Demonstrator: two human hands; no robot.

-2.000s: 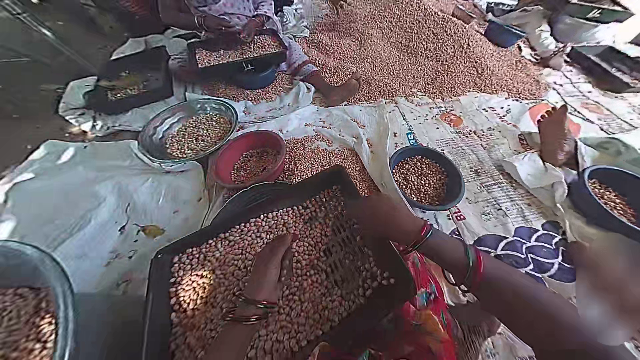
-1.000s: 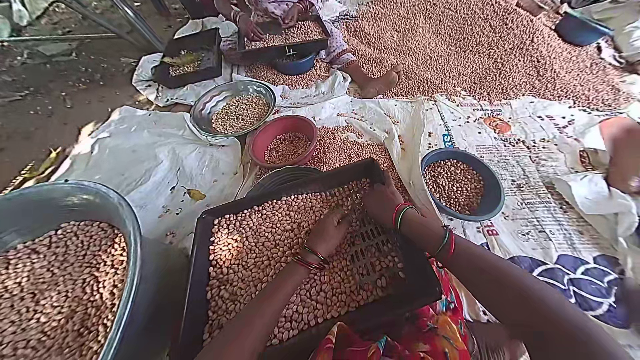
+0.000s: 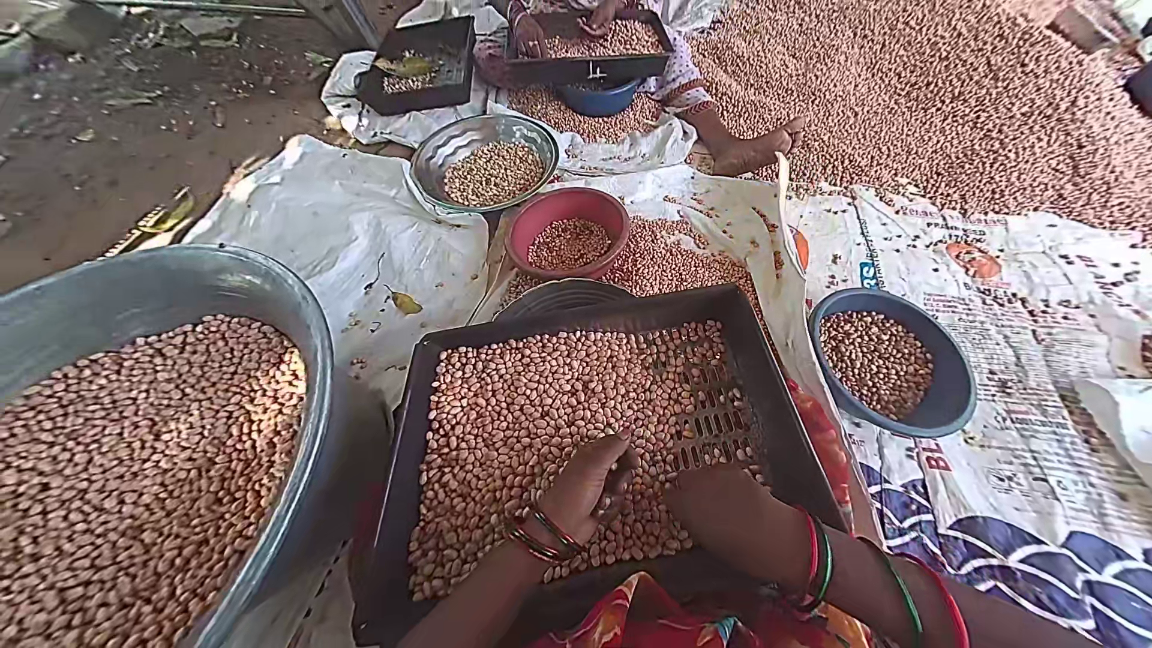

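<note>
A black slotted plastic tray [image 3: 585,322] rests at my lap, its base largely covered by pinkish-brown nuts or seeds [image 3: 531,396]; bare slots show at its right side. My left hand [image 3: 589,486], with bangles at the wrist, is over the middle of the tray with its fingers curled; whether it holds any pieces is hidden. To its right, my right hand [image 3: 715,508] reaches down among the pieces near the tray's lower right, back of the hand up and fingertips hidden. Behind the tray, the rim of a dark round container [image 3: 562,295] shows.
A large metal tub [image 3: 310,360] of the same pieces stands left. A red bowl [image 3: 612,202], a metal basin [image 3: 432,166] and a blue-grey bowl [image 3: 954,396] hold more. Across the sheets [image 3: 342,225] sits another person [image 3: 693,90] with a tray [image 3: 585,70], beside a large heap [image 3: 900,99].
My hands, close together near the tray's upper right a second ago, are now apart and lower in it. The view has shifted toward the left tub.
</note>
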